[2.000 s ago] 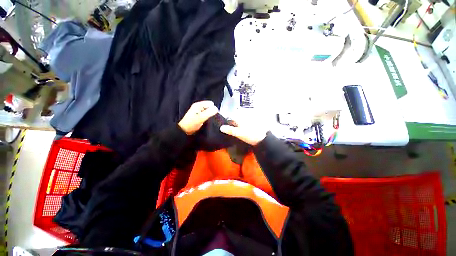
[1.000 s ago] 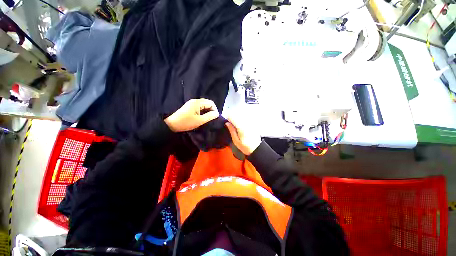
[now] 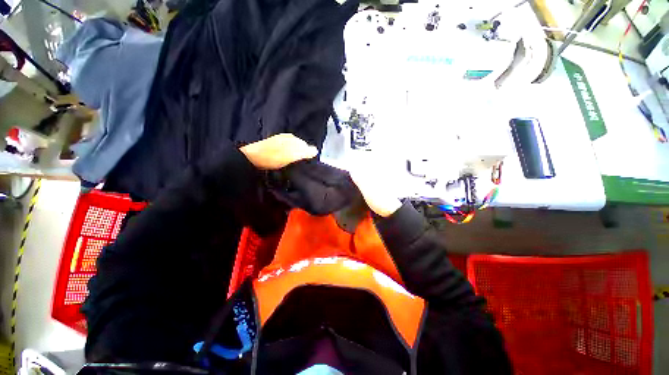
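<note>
A large dark garment (image 3: 242,80) lies spread in front of me, left of the white sewing machine (image 3: 440,110). Its near end is a bunched dark edge (image 3: 315,187) between my hands, just above my lap. My left hand (image 3: 279,151) holds the left side of this edge, its fingertips partly hidden by the cloth. My right hand (image 3: 375,192) holds the right side, with the fingers towards the cloth and blurred against the bright machine. The machine's needle area (image 3: 359,130) is just beyond my hands, and no cloth edge shows under it clearly.
A grey-blue garment (image 3: 121,95) lies at the far left. Red baskets stand at the left (image 3: 92,242) and right (image 3: 565,307) of my lap. Coloured wires (image 3: 469,212) hang at the machine's near edge. A dark control panel (image 3: 532,148) is on its right side.
The hands have moved further apart, and the dark edge is now opened wider between them. My left hand has turned flatter over the cloth. The spread garment stays in about the same place.
</note>
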